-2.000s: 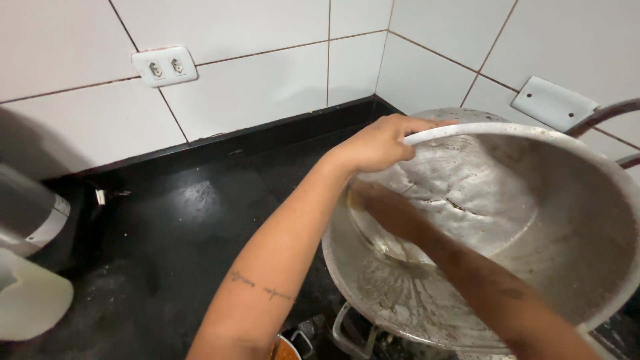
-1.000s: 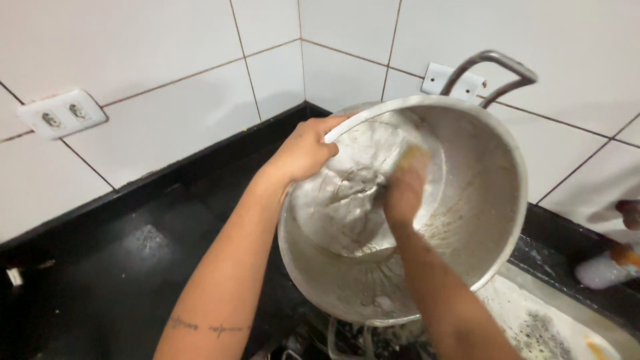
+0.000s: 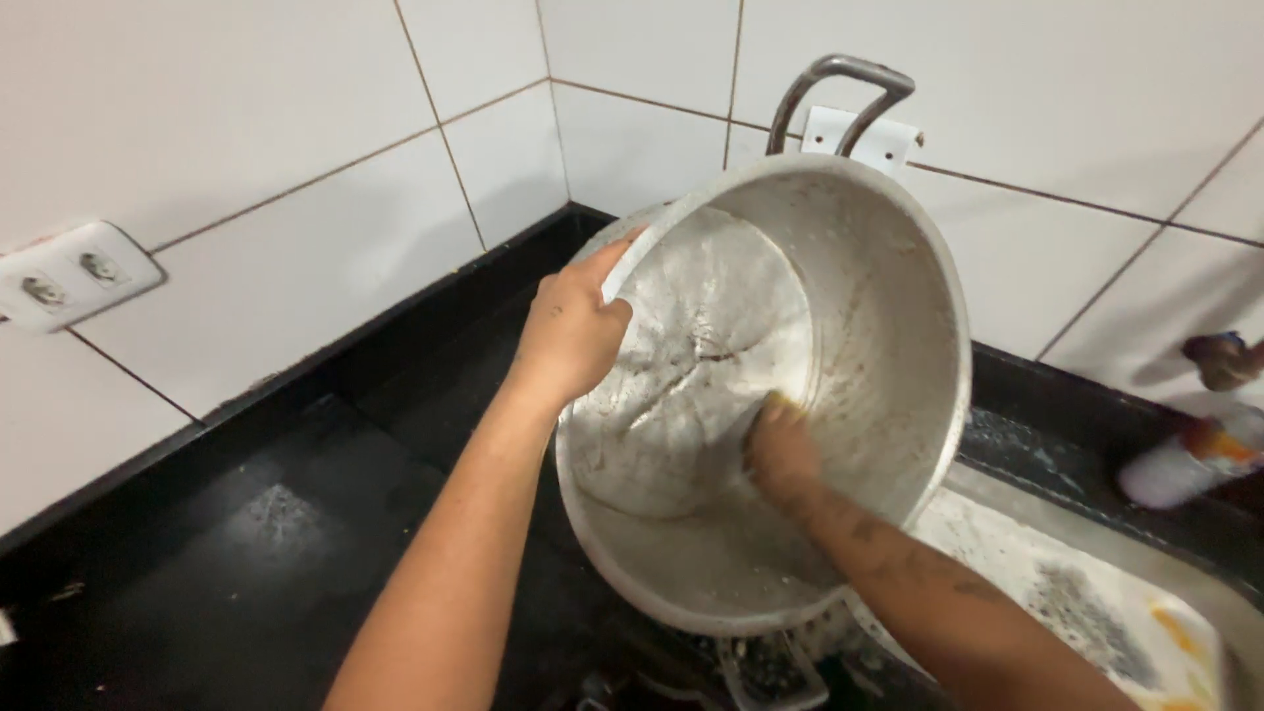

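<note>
A large aluminium pot [image 3: 889,286] is tilted on its side, its mouth towards me, one loop handle up by the wall and the other low. My left hand [image 3: 573,326] grips the rim at its upper left, thumb on the inside. Inside the pot, low on the right of its bottom, is my right hand [image 3: 785,449], closed around a scrubbing sponge [image 3: 775,405] that shows only as a yellowish edge; the hand is blurred. Scratches, creases and dull residue mark the metal.
A black stone counter [image 3: 227,592] meets the white tiled walls. A socket plate [image 3: 84,275] is at left, another wall plate [image 3: 869,138] behind the pot's upper handle. On the right are a soapy sink [image 3: 1047,573], a plastic bottle [image 3: 1185,464] and a tap [image 3: 1220,357].
The view has swung to the right, bringing the sink in. My right hand has moved down across the pot's bottom since a second ago. The left hand keeps its grip on the rim.
</note>
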